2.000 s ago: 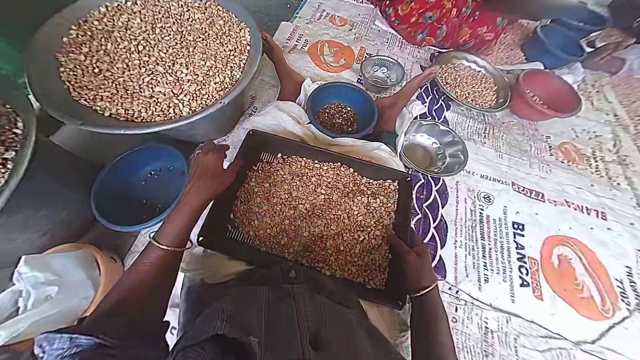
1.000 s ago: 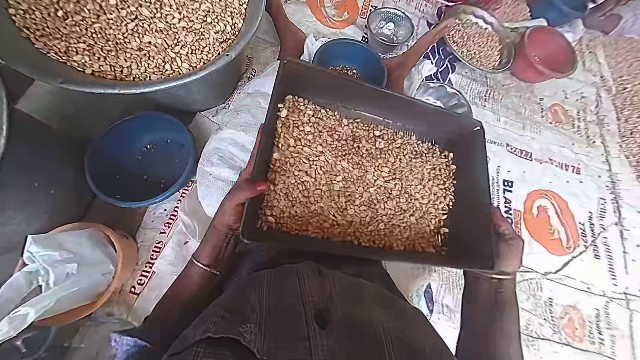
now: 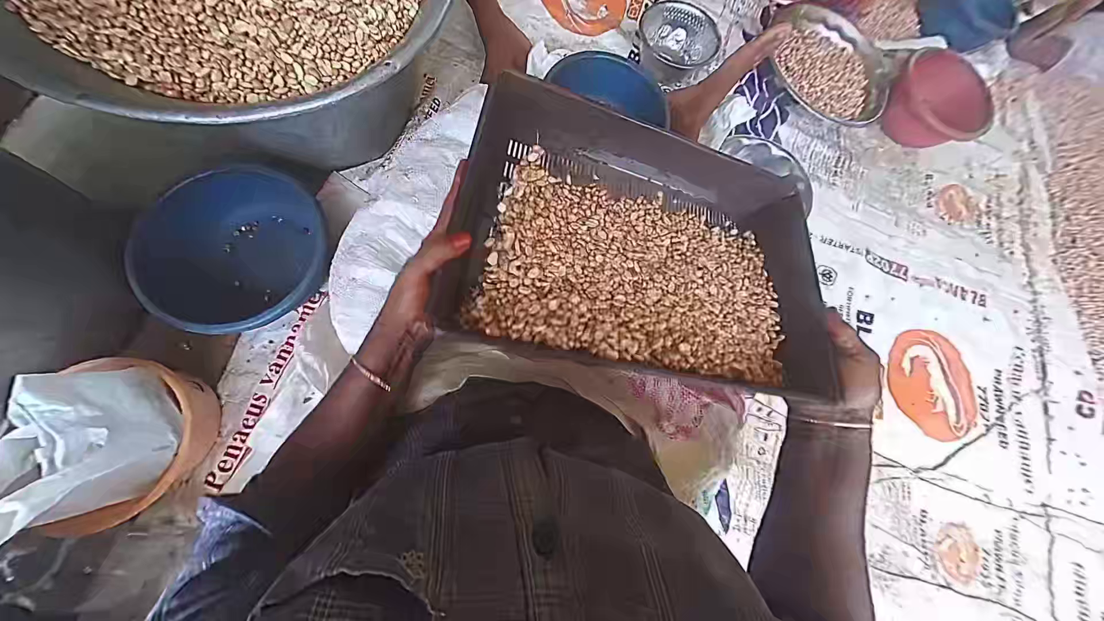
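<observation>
A black plastic tray with a slotted bottom (image 3: 660, 164) is held above my lap, tilted, with light brown nuts or seeds (image 3: 621, 276) gathered toward its near side. My left hand (image 3: 423, 276) grips the tray's left wall, thumb over the rim. On the right wall my right hand (image 3: 854, 362) has hold near the close corner, its fingers partly hidden behind the tray. Both wrists wear thin bangles. Part of the slotted bottom shows bare at the far side. Just past the tray's far edge is a small blue bowl (image 3: 608, 82), partly covered by it.
A large metal basin (image 3: 371, 116) of nuts or seeds stands upper left, above a blue plastic basin (image 3: 224, 250). An orange tub (image 3: 198, 414) holds a white bag. Upper right are a metal strainer (image 3: 681, 34), a pink tub (image 3: 940, 99) and a steel bowl (image 3: 875, 103). Another person's hands (image 3: 509, 43) show beyond.
Both hands have raised the tray from my lap and tipped it. The pieces, spread over most of the tray two seconds ago, now lie toward its near side. The view has shifted somewhat.
</observation>
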